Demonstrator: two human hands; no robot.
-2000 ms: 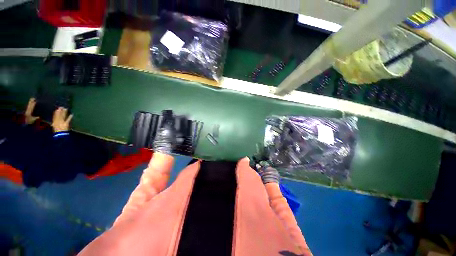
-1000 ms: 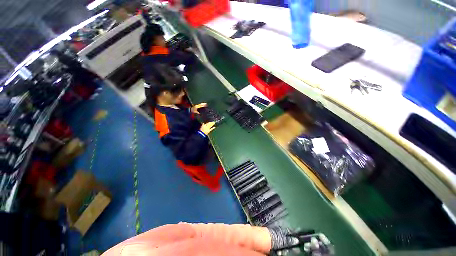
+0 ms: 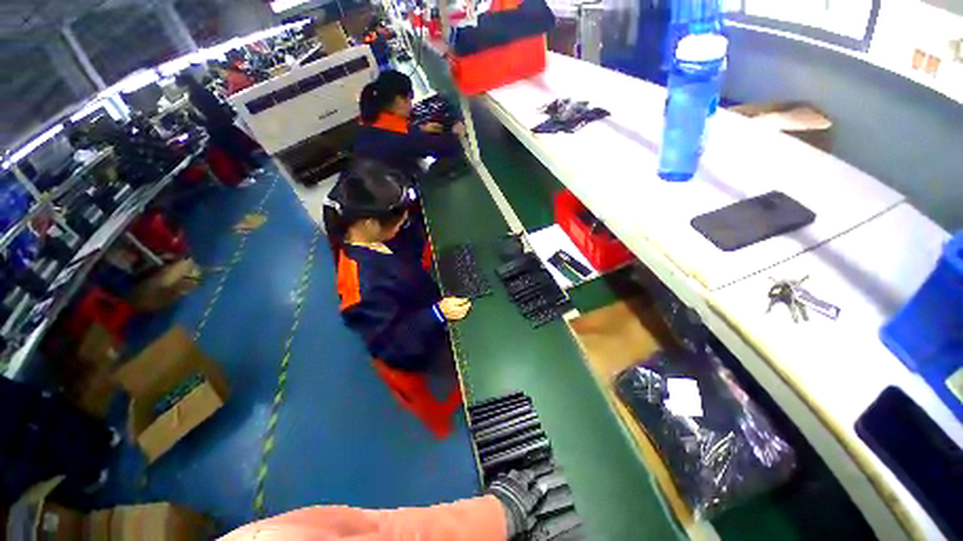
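Note:
Several long slim black housings [image 3: 507, 426] lie side by side in a row along the near edge of the green bench [image 3: 591, 465]. My left hand [image 3: 520, 497], in a grey knit glove, is at the bottom of the frame over the lower end of the row. Its fingers are partly cut off and dark against the black housings, so I cannot tell whether it grips one. My right hand is out of the picture.
A bag of black parts [image 3: 702, 423] lies on cardboard [image 3: 618, 340] beyond the bench strip. The white shelf [image 3: 634, 159] holds a blue bottle [image 3: 688, 116], a phone [image 3: 752, 220], keys [image 3: 797, 298] and a blue bin [image 3: 935, 317]. A neighbour [image 3: 385, 285] works with black units [image 3: 530, 283]; an open box [image 3: 174, 391] stands on the floor.
The view has swung left and up towards the neighbours and the shelf. My left hand has moved back to the row of housings. My right hand and the bag beside it have left the picture.

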